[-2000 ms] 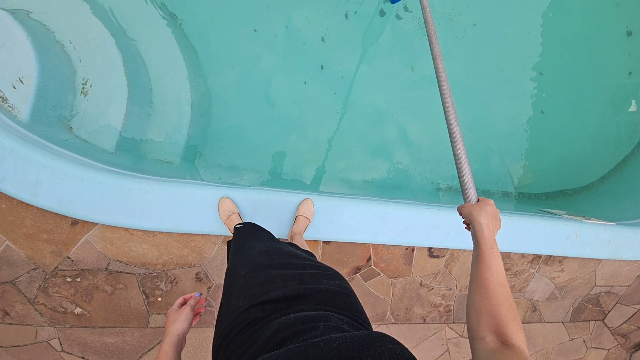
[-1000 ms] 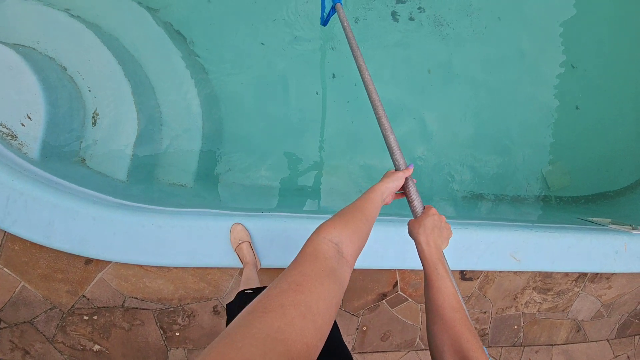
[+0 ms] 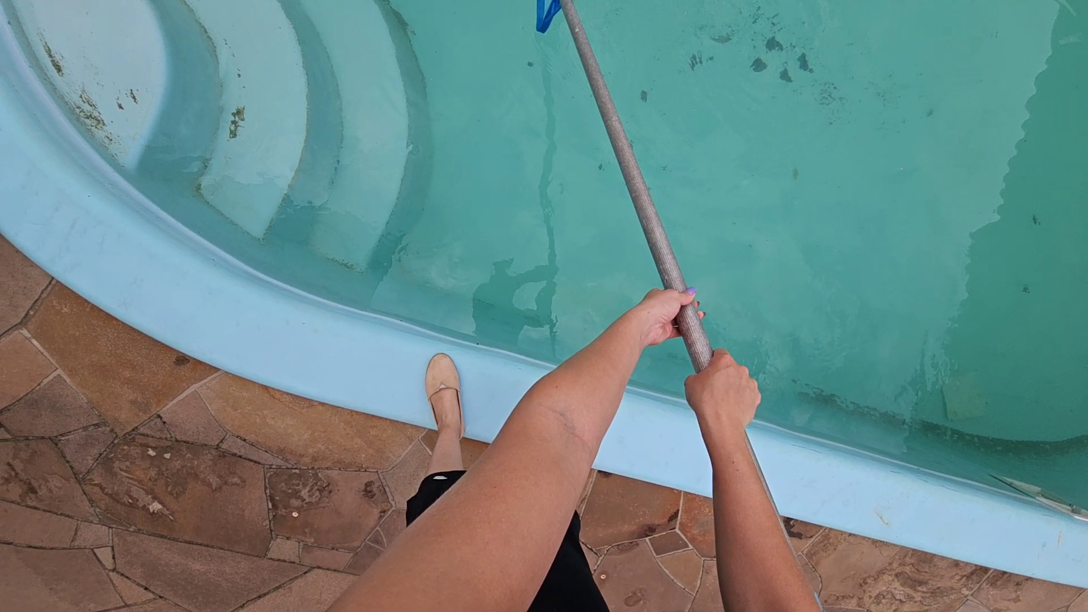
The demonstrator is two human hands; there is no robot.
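Note:
A long grey metal pole slants from the top middle down across the pool's edge. My left hand is wrapped around it above the water near the rim. Just below, my right hand grips the same pole. At the pole's far end a blue plastic piece shows at the top of the view; the rest of it is out of frame. Below my right hand, a thinner part of the pole runs down beside my right forearm.
The pool's light blue rim curves across the view, with a beige shoe on it. Submerged steps lie at upper left, bearing brown debris. Dark debris shows in the green water. Irregular stone paving borders the rim.
Two seconds ago my left hand was low and off the pole; it now holds the pole above my right hand. The pole has swung to lean further left at its far end.

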